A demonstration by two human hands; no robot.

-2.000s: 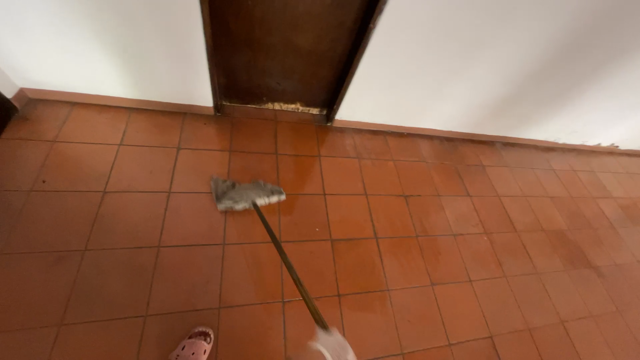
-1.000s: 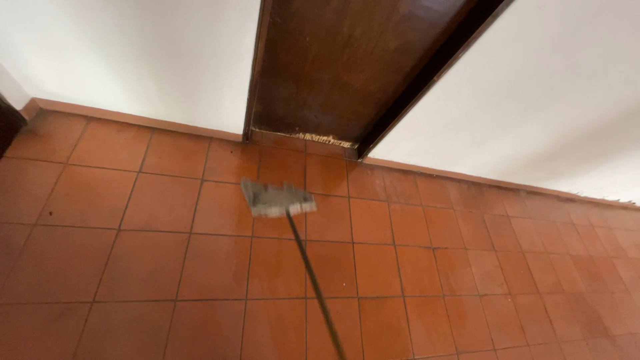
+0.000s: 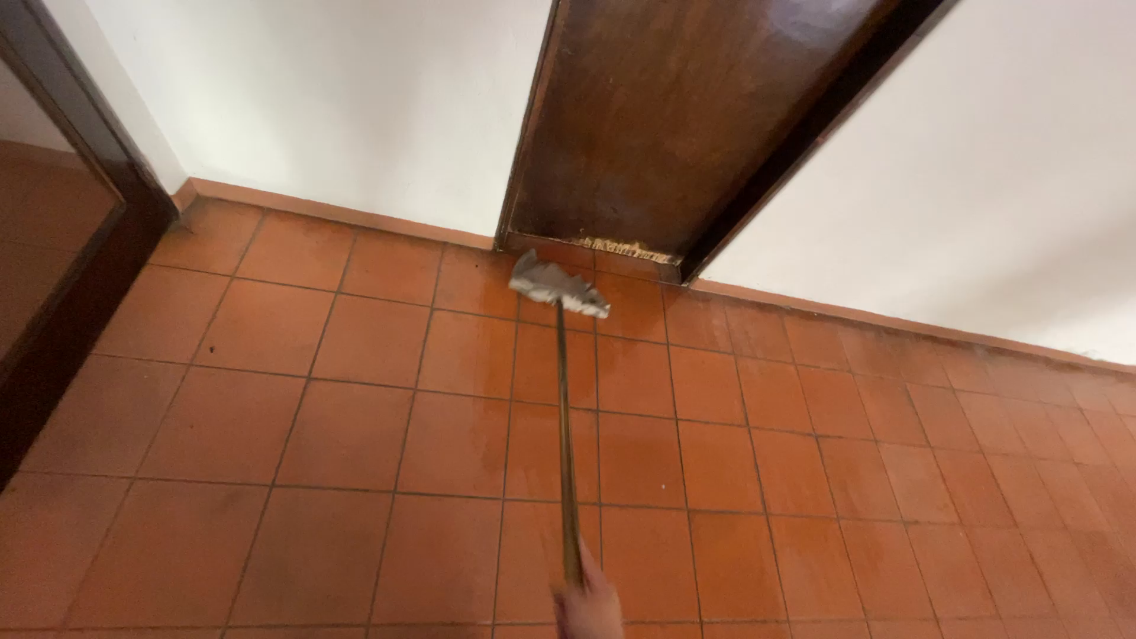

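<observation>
A pole with a grey cloth mop head (image 3: pixel 559 286) reaches across the terracotta tile floor (image 3: pixel 453 444). The mop head lies on the tiles just in front of the dark wooden door (image 3: pixel 639 124), close to its lower left corner. My right hand (image 3: pixel 590 605), at the bottom middle of the view, is closed around the pole (image 3: pixel 566 444). It is blurred and partly cut off by the frame's edge. My left hand is out of view. The tiles around the pole look shiny, as if wet.
White walls (image 3: pixel 328 98) stand on both sides of the door, with a tiled skirting (image 3: pixel 337 214) along the bottom. The door's lower edge (image 3: pixel 626 249) is worn and pale. A dark frame (image 3: pixel 89 257) stands at the far left.
The mop head has moved nearer to the door's base. My right hand has come into clear view on the pole. The view has shifted left, and the dark frame shows more.
</observation>
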